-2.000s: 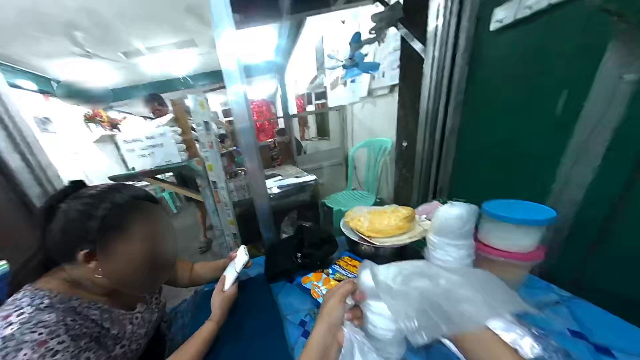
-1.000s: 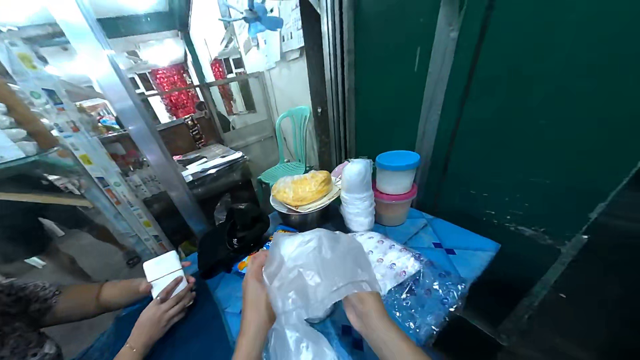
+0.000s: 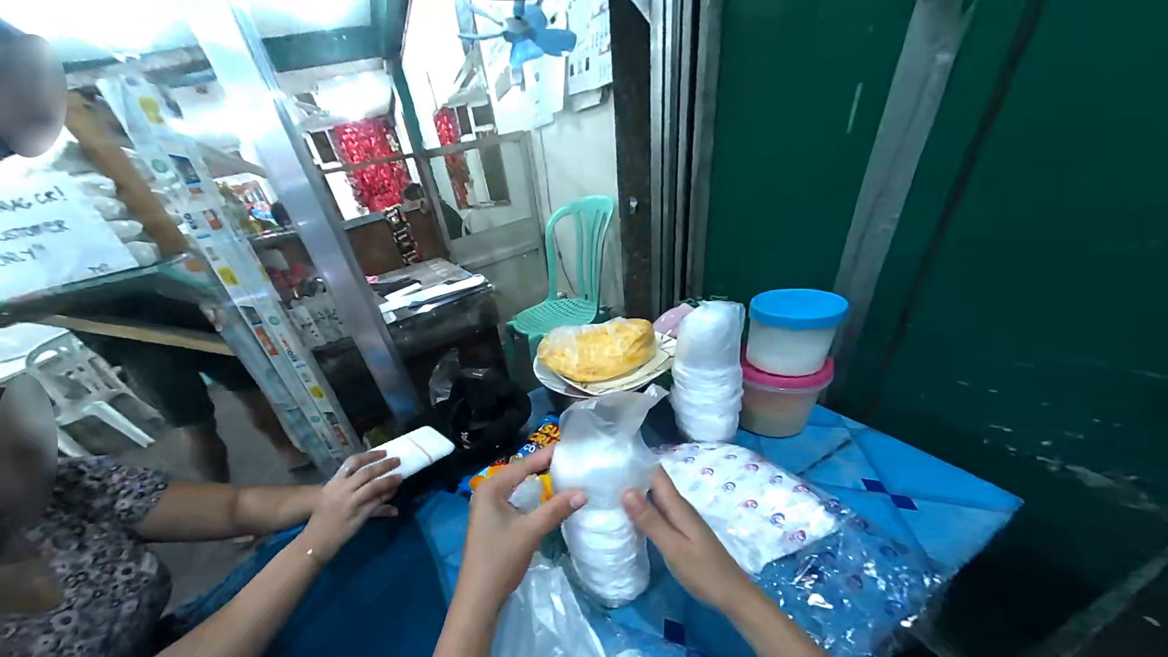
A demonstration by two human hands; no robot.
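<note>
Both of my hands hold a bagged stack of white cups or bowls upright over the blue table. My left hand grips its left side, with a clear plastic bag hanging just below. On the stack's right side are the fingers of my right hand. Right of that hand lies a printed white plastic pack, beside crinkled clear plastic. Behind my hands stands a second wrapped white stack.
Tubs with a blue lid and a pink lid are stacked at the back. Beside them, a plate bears a yellow bagged item. A person's hand near a white phone or case is at left; a black bag lies behind.
The loose plastic bag spread between my hands a second ago now hangs low, and the white stack stands between them. The view has swung right since the first frame.
</note>
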